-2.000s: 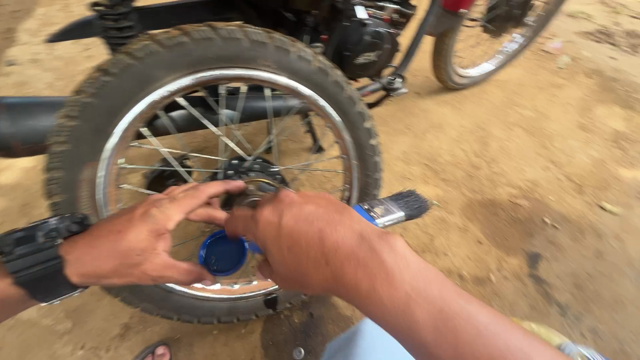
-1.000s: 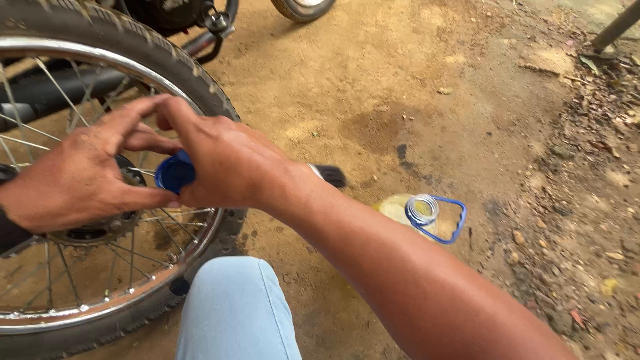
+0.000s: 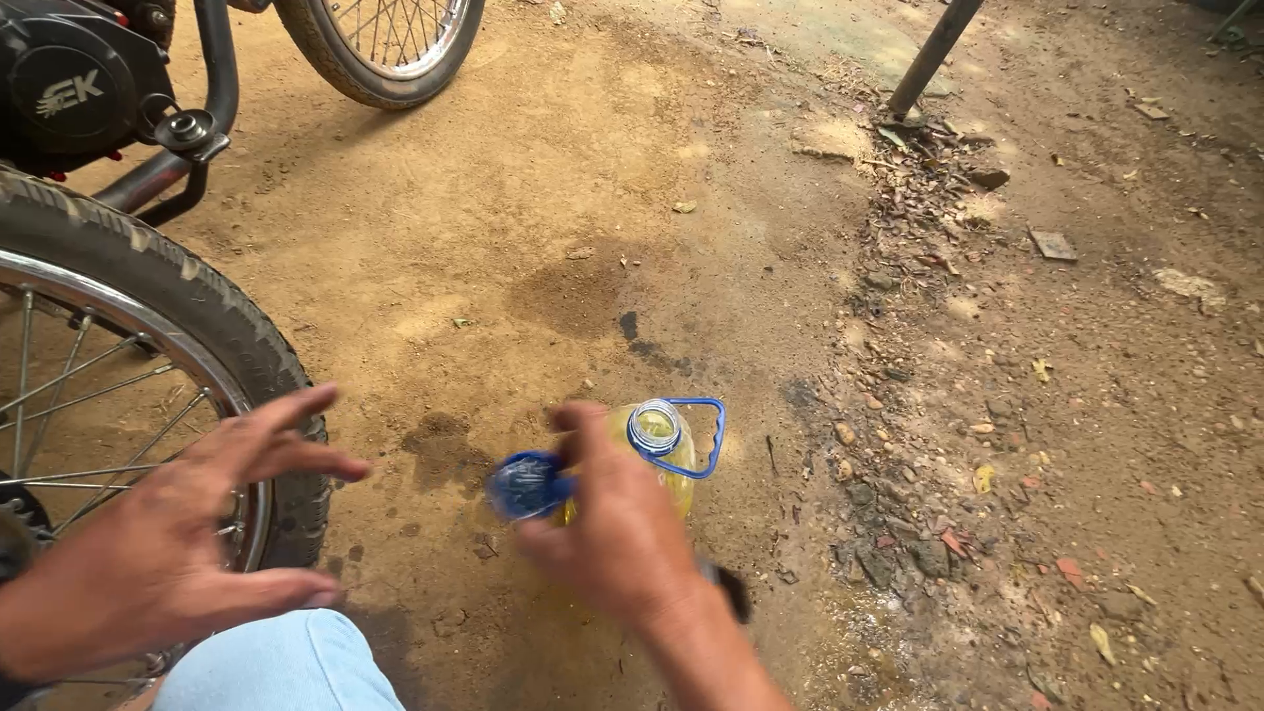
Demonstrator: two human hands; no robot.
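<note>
My right hand (image 3: 617, 513) grips a blue cup-like plastic piece (image 3: 526, 485), its round mouth facing up. Beneath and beyond this hand stands an open clear plastic jug (image 3: 679, 482) of yellow liquid, with a blue loop handle (image 3: 721, 434) at its neck. Dark brush bristles (image 3: 731, 592) show past my right wrist; the rest of the brush is hidden. Empty, with fingers spread, my left hand (image 3: 168, 523) is in front of the motorcycle's spoked wheel (image 3: 286, 425), above my knee.
At the upper left are the motorcycle's engine cover (image 3: 69, 94), its black footrest (image 3: 188, 133) and another wheel (image 3: 395, 89). A metal post (image 3: 933, 59) rises at the upper right. Dry leaves and stones (image 3: 889, 247) run down the right side of the dirt ground.
My hands, together in front of the wheel hub before, are now apart. The right has moved over to the jug with the blue piece. The view has swung right.
</note>
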